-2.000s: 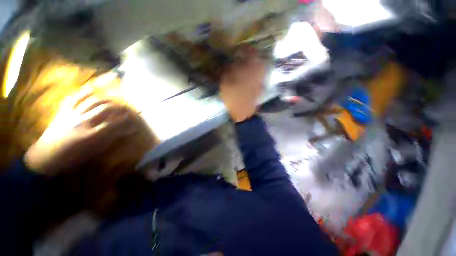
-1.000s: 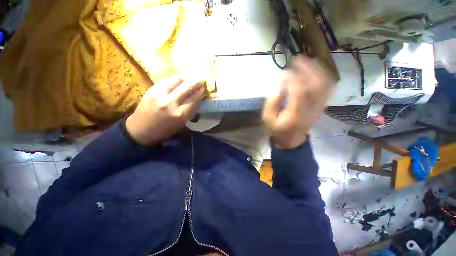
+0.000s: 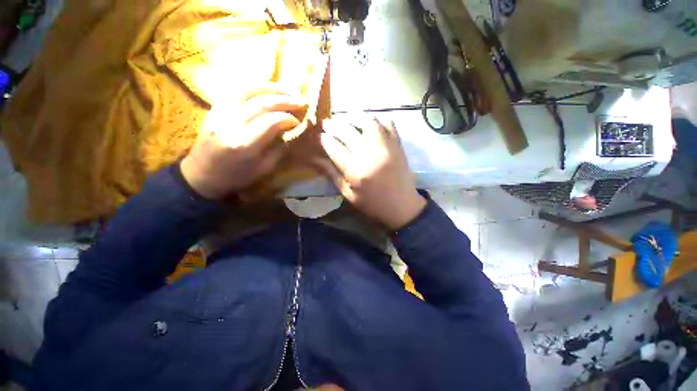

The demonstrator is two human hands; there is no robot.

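Observation:
A large mustard-brown garment piece (image 3: 99,114) is heaped on the left of the white sewing table, washed out by glare near its middle. The presser foot and needle (image 3: 326,40) are at the top centre, beside the cloth's right edge. My left hand (image 3: 244,141) is shut on the cloth edge, thumb and fingers pinched. My right hand (image 3: 371,164) lies at the cloth's right edge, its fingertips on or beside a narrow brown strip of cloth; whether it grips the strip is unclear. The part between my hands is partly hidden by my fingers.
Black-handled shears (image 3: 442,84), a flat tan-brown strip (image 3: 489,84) and thin dark tools (image 3: 504,65) lie right of the needle. A control panel (image 3: 624,137) is at the table's right end. A wooden stool (image 3: 625,276) with a blue item (image 3: 655,254) stands at right.
My right hand has moved left from near the shears to the cloth edge beside my left hand. My left hand stays on the cloth, and the cloth's right edge is now lifted or folded.

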